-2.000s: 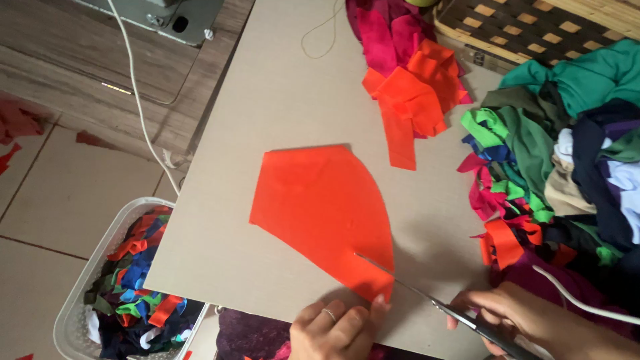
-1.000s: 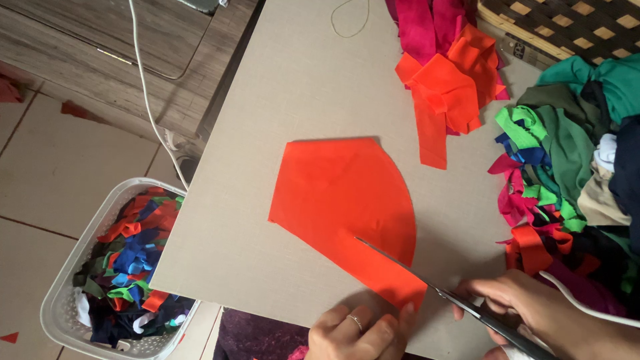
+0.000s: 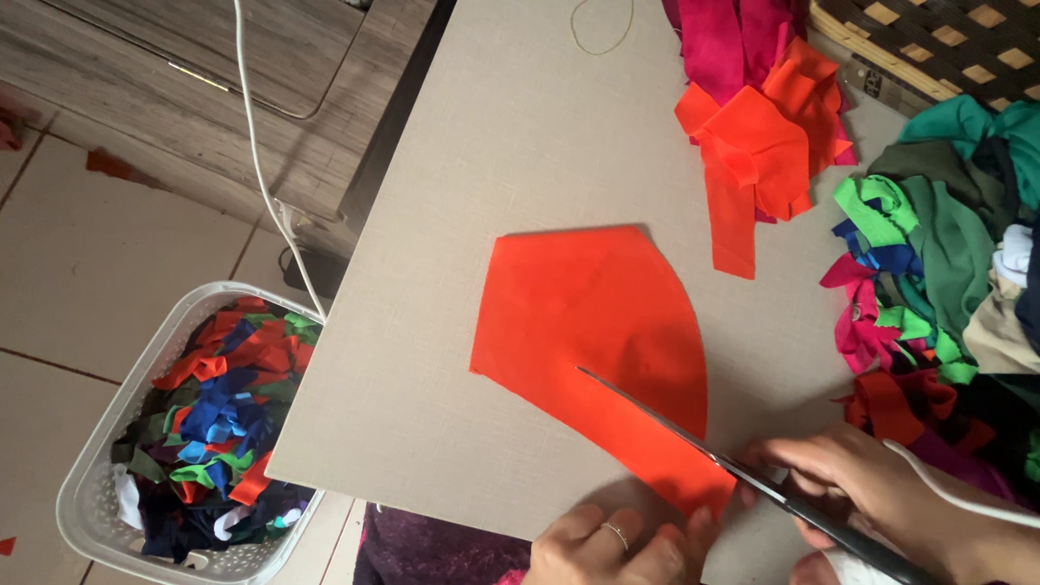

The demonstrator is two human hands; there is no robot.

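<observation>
A piece of orange-red fabric point(image 3: 585, 317) lies flat on the pale tabletop, with one curved edge on the right. My left hand point(image 3: 621, 548), wearing a ring, holds its lower corner near the table's front edge. My right hand point(image 3: 845, 496) grips a pair of scissors point(image 3: 756, 479) with dark handles. Their long blade lies across the lower part of the fabric, its tip pointing up and left. The handle loops are partly hidden by my fingers and the frame's edge.
Orange strips point(image 3: 756, 146) lie over magenta fabric point(image 3: 715, 41) beside a woven basket point(image 3: 934, 41). Mixed fabrics point(image 3: 951, 236) are heaped at right. A thread loop point(image 3: 601, 28) is at the top. Below left, a plastic basket point(image 3: 81, 487) holds scraps; a white cable point(image 3: 252, 138) hangs nearby.
The view shifted between the earlier frames. Both hands stay at the fabric's lower corner, and the scissors remain across it in every frame.
</observation>
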